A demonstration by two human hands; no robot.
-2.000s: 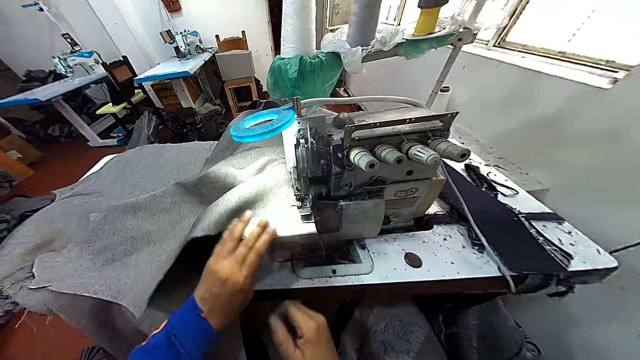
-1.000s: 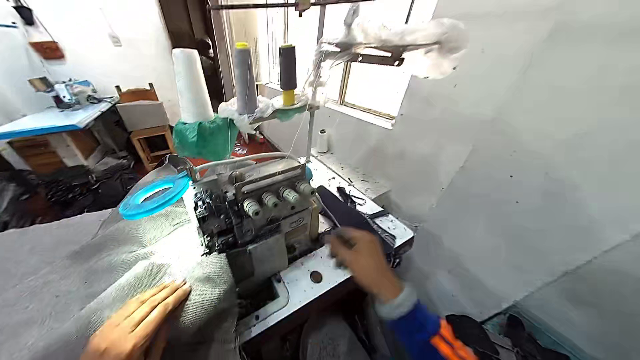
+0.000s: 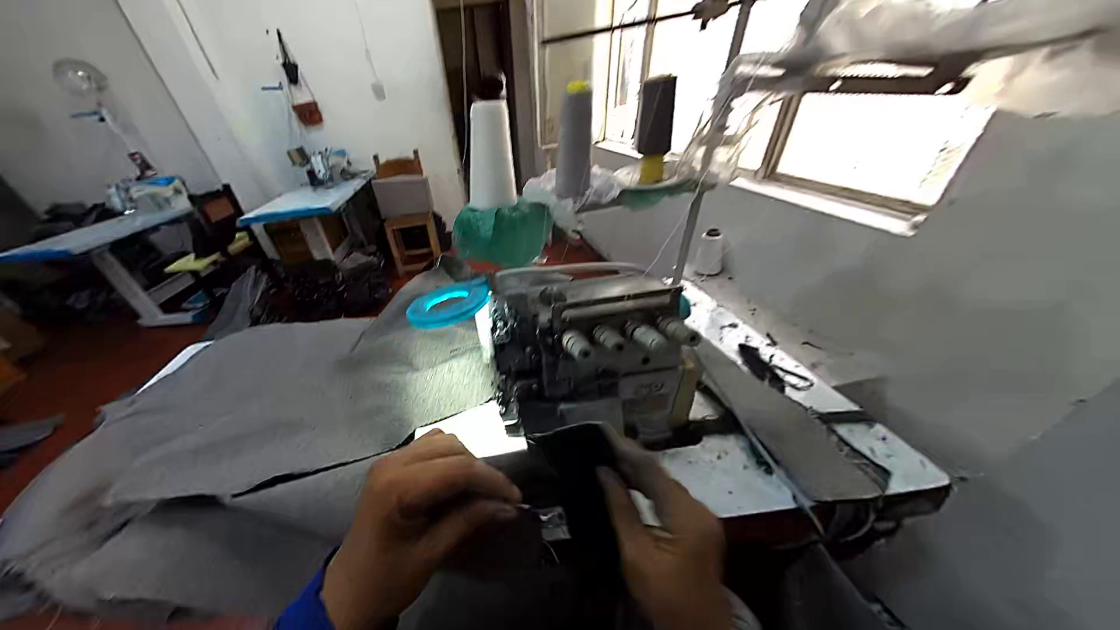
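An overlock sewing machine (image 3: 604,350) stands on a white table (image 3: 744,477). In front of it my right hand (image 3: 669,534) holds a dark fabric piece (image 3: 582,477) upright between thumb and fingers. My left hand (image 3: 429,516), to the left, has its thumb and forefinger pinched together near the dark piece's edge; what lies between the fingertips is too small to tell. A large grey fabric (image 3: 262,402) spreads over the table's left side and hangs off it. On the table right of the machine lies a grey-brown fabric strip (image 3: 787,420).
A blue ring (image 3: 448,304) is at the machine's left. Thread cones (image 3: 493,153) stand behind it. Small dark scissors (image 3: 770,367) lie on the table's right side, beside the wall. Other sewing tables (image 3: 306,206) and a wooden chair (image 3: 409,214) are farther back.
My right hand has come back from the table's right side and now holds the dark fabric piece. My left hand has left the grey fabric and moved beside it. A grey-brown strip shows at right.
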